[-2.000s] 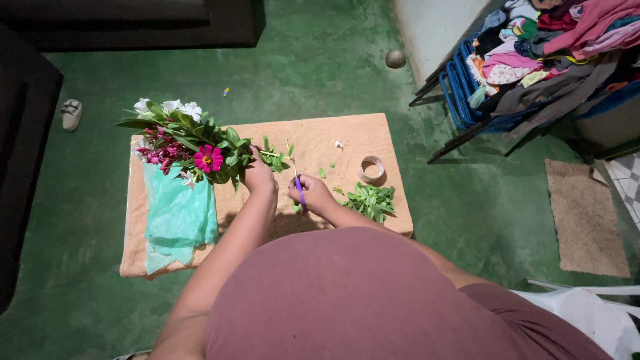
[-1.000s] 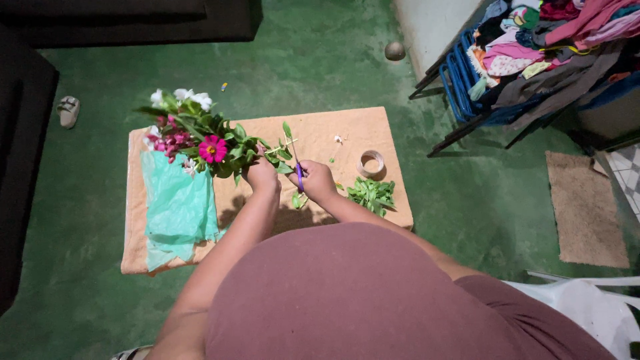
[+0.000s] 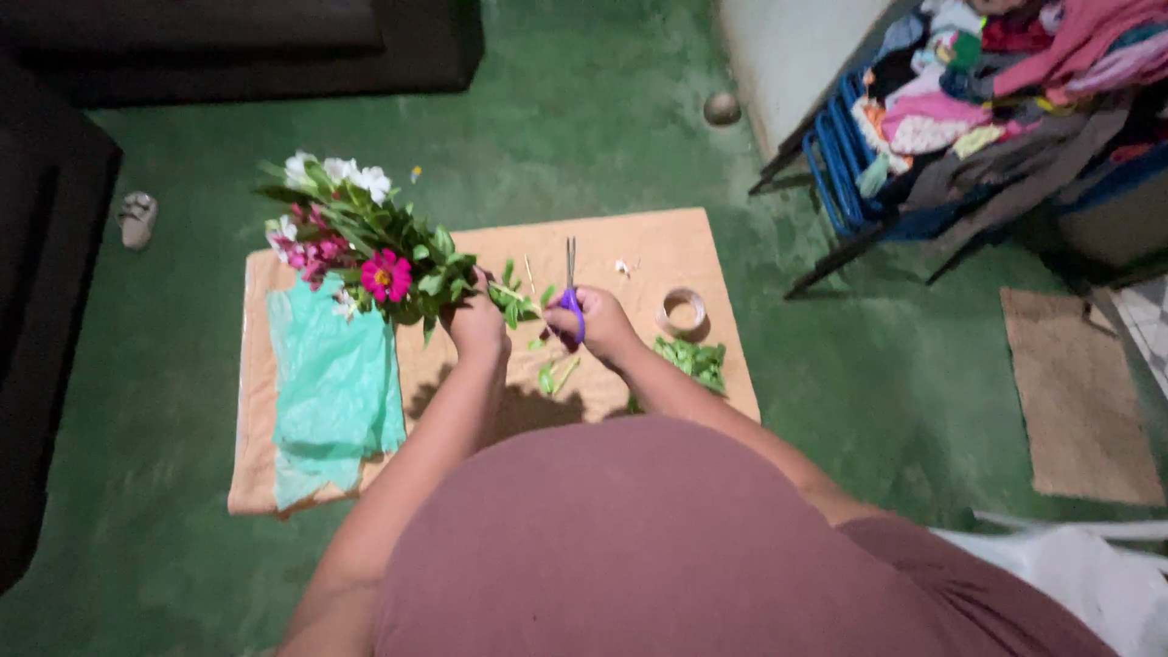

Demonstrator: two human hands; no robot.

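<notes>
My left hand (image 3: pixel 476 315) grips a bouquet of pink and white flowers (image 3: pixel 365 237) by its stems, with leafy stem ends (image 3: pixel 514 297) sticking out to the right. Purple-handled scissors (image 3: pixel 572 306) are in my right hand (image 3: pixel 598 324), their blades pointing away from me and looking closed. The fingertips of that hand are at the stem ends. Cut leaves and a stem piece (image 3: pixel 557 376) lie below on the peach cloth (image 3: pixel 474 383). A roll of tape (image 3: pixel 683 312) and a pile of green leaves (image 3: pixel 698 363) rest to the right. Teal plastic sheeting (image 3: pixel 333 401) lies at the left.
Blue folding chairs (image 3: pixel 835 173) heaped with clothes (image 3: pixel 985 100) stand at the upper right. Dark furniture (image 3: pixel 246 46) lines the upper left. On the green floor are a shoe (image 3: pixel 138 221), a round object (image 3: pixel 722 109) and a brown mat (image 3: pixel 1081 392). A white chair (image 3: pixel 1068 566) is at the lower right.
The scissors, earlier by the stems above my right hand, now point straight away from me. A leafy sprig that stood upright between my hands no longer shows there.
</notes>
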